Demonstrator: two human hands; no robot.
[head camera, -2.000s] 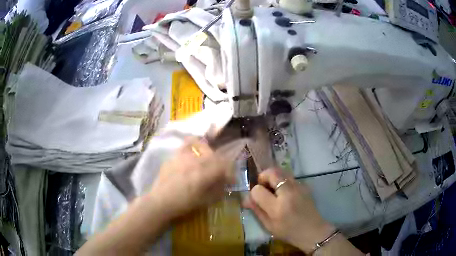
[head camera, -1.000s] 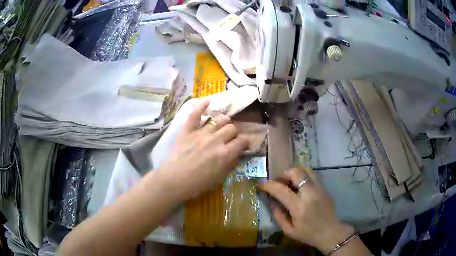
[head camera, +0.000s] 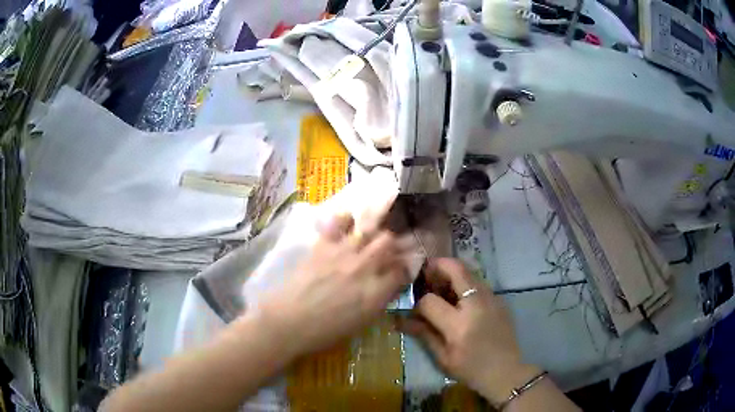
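A pale garment panel (head camera: 270, 265) lies left of the needle area and runs under the white sewing machine head (head camera: 421, 105). A tan-beige strip (head camera: 438, 224) runs from under the head toward me. My left hand (head camera: 338, 269) lies on the panel just in front of the head, fingers bent and blurred; whether it pinches the cloth is unclear. My right hand (head camera: 461, 322), with a ring and bracelet, has its fingers curled on the near end of the strip. The needle and presser foot are too dark to make out.
A pale panel stack (head camera: 137, 185) lies at left, olive-green bundles (head camera: 40, 80) at far left. A tan strip stack (head camera: 604, 233) with loose threads lies at right. Yellow tape (head camera: 322, 161) is on the table. Crumpled sewn cloth (head camera: 322, 60) lies behind the head.
Compared with one second ago, the strip is mostly covered and my right hand's fingers are nearer the needle and more closed. My left hand has moved slightly right on the cloth. The camera view has shifted.
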